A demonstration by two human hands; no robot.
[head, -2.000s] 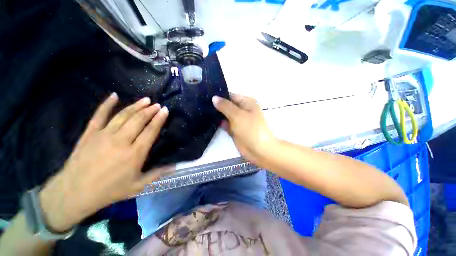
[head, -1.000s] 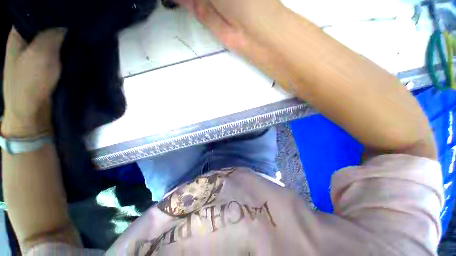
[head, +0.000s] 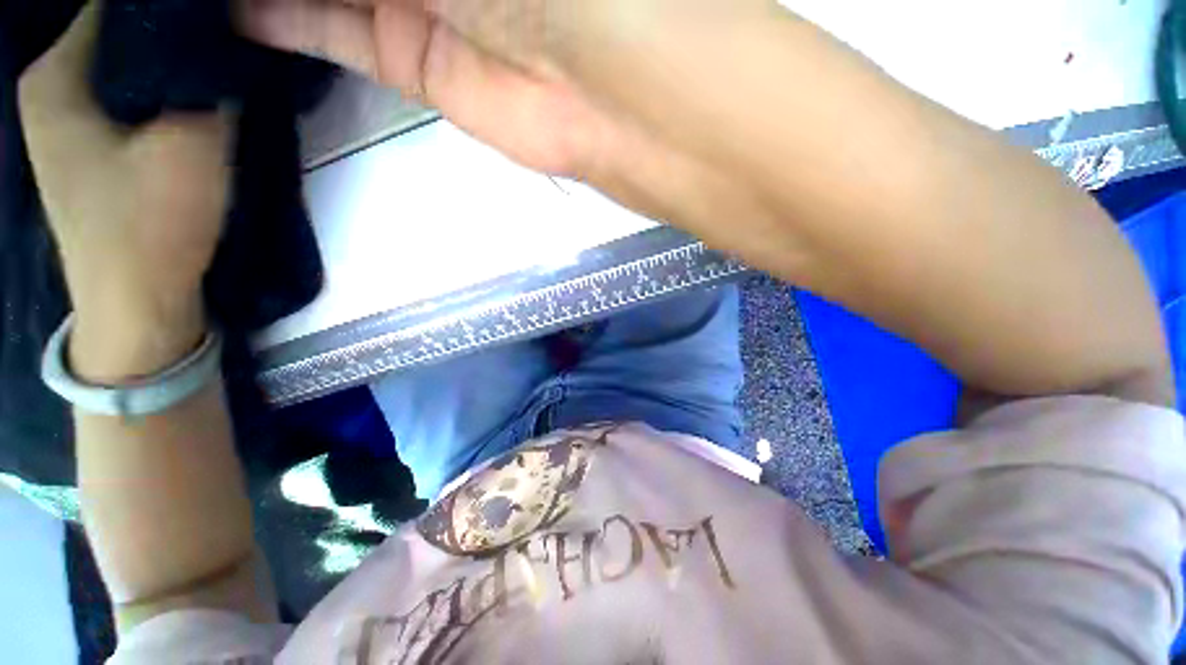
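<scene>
The black garment (head: 267,247) lies at the upper left and hangs over the table's front edge. My left hand (head: 143,195) is at the upper left among the cloth, its fingers hidden under a dark fold. My right hand (head: 442,65) is at the top, blurred, reaching left toward the cloth. Its fingertips are by the dark cloth, and whether they grip it cannot be told. The sewing machine's needle area is out of the picture.
The white table (head: 403,234) has a ruler tape (head: 520,312) along its front edge. A green scissor handle (head: 1174,72) is cut off at the right edge. Pale thread scraps (head: 1099,166) lie on the table edge. Blue crates (head: 871,390) are below right. My lap is beneath the table edge.
The view has swung down and away from the machine. My left hand has gone from flat on the cloth to under a fold. My right hand has left the garment's right edge and reaches across left.
</scene>
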